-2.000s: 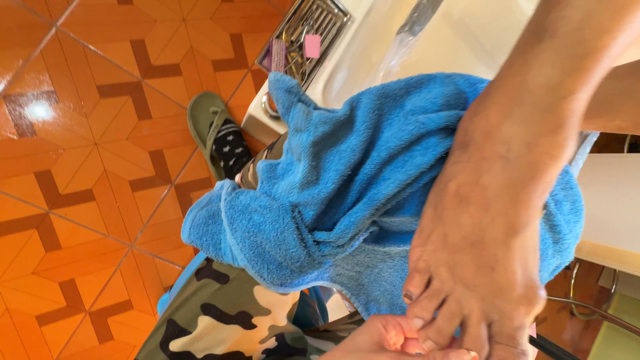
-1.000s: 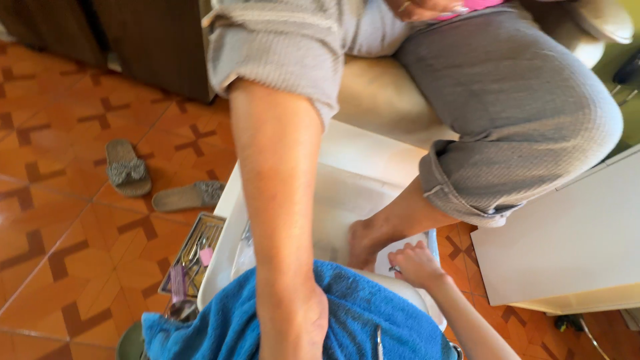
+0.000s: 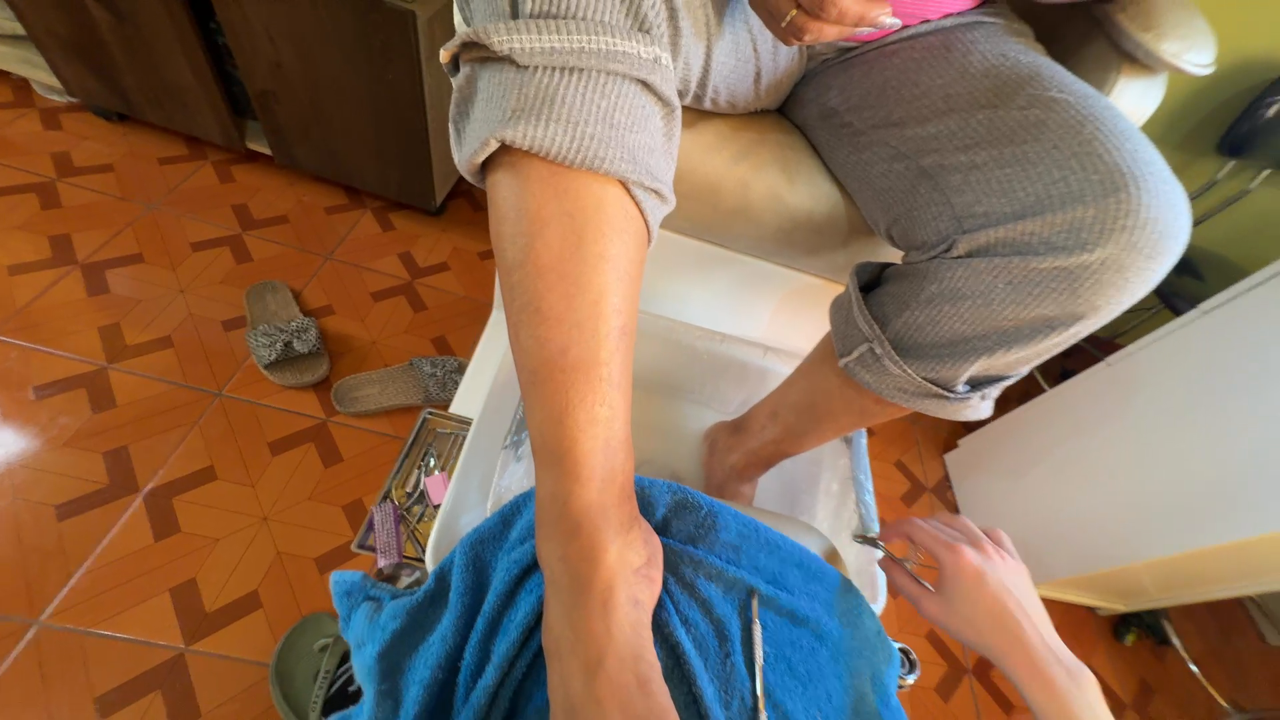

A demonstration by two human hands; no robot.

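My right hand (image 3: 965, 580) grips a pair of metal nippers (image 3: 893, 560), whose tip points left beside the foot bath's right rim. Across the lower middle lies a blue towel (image 3: 450, 630), with another person's foot (image 3: 605, 610) resting on it; the toes are cut off by the bottom edge. A slim metal pedicure tool (image 3: 758, 650) lies on the towel to the right of that foot. The person's other foot (image 3: 735, 460) is down in the white foot bath (image 3: 480, 440). My left hand is out of the picture.
Left of the bath sits a metal tray (image 3: 415, 490) of tools and pink and purple blocks. Two slide sandals (image 3: 285, 335) lie on the tiled floor. A white cabinet (image 3: 1130, 450) stands at the right. The seated person's hand (image 3: 825, 15) is at the top.
The view has swung up toward the seated person. My hand that touched the toes two seconds ago is no longer seen there. My right hand with the nippers has come into view at the right.
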